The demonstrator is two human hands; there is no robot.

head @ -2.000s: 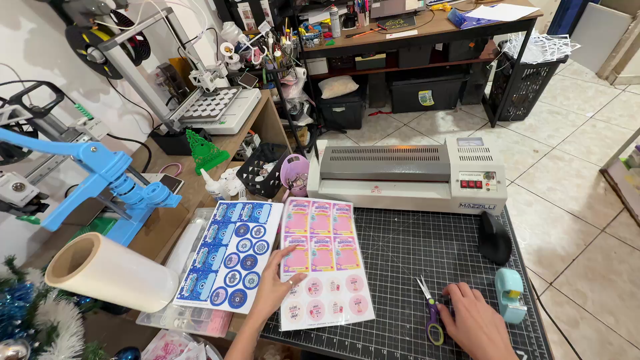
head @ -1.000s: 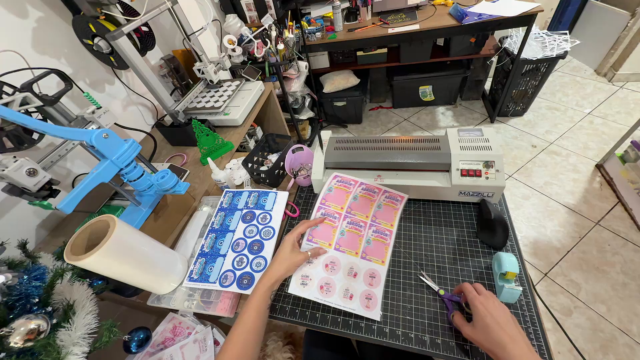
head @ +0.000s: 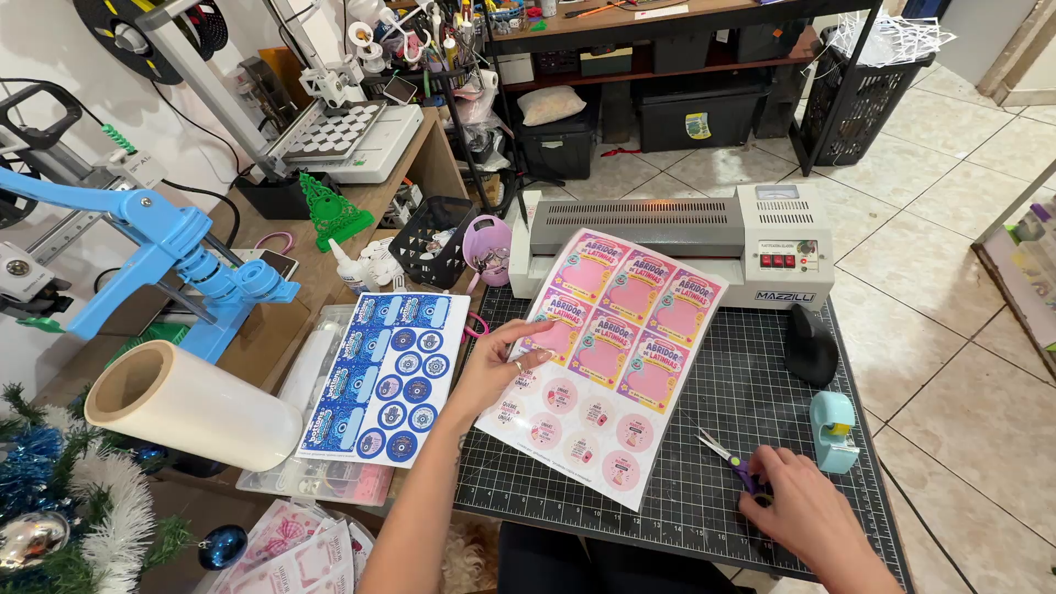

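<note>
My left hand (head: 505, 363) grips the left edge of a printed pink sheet (head: 610, 355), thumb on top; the sheet is tilted, its upper edge overlapping the front of a laminator (head: 643, 227). My right hand (head: 788, 495) has its fingers around the purple handles of scissors (head: 733, 464), whose slightly parted blades point up and left over the black cutting mat (head: 685, 495). A blue printed sheet (head: 384, 379) lies left of my left forearm. Right of the scissors stands a light blue tape dispenser (head: 833, 433), with a black computer mouse (head: 810, 345) behind it.
A large roll of film (head: 223, 421) lies at the left beside a blue hand press (head: 190, 256). A black basket (head: 437, 252), a purple cup (head: 488, 252) and a glue bottle (head: 351, 268) stand behind the blue sheet. A 3D printer (head: 355, 140) is farther back.
My left hand has taken hold of the pink sheet, which has turned clockwise from its nearly straight position on the mat. My right hand has closed around the scissors' handles, which it was beside earlier.
</note>
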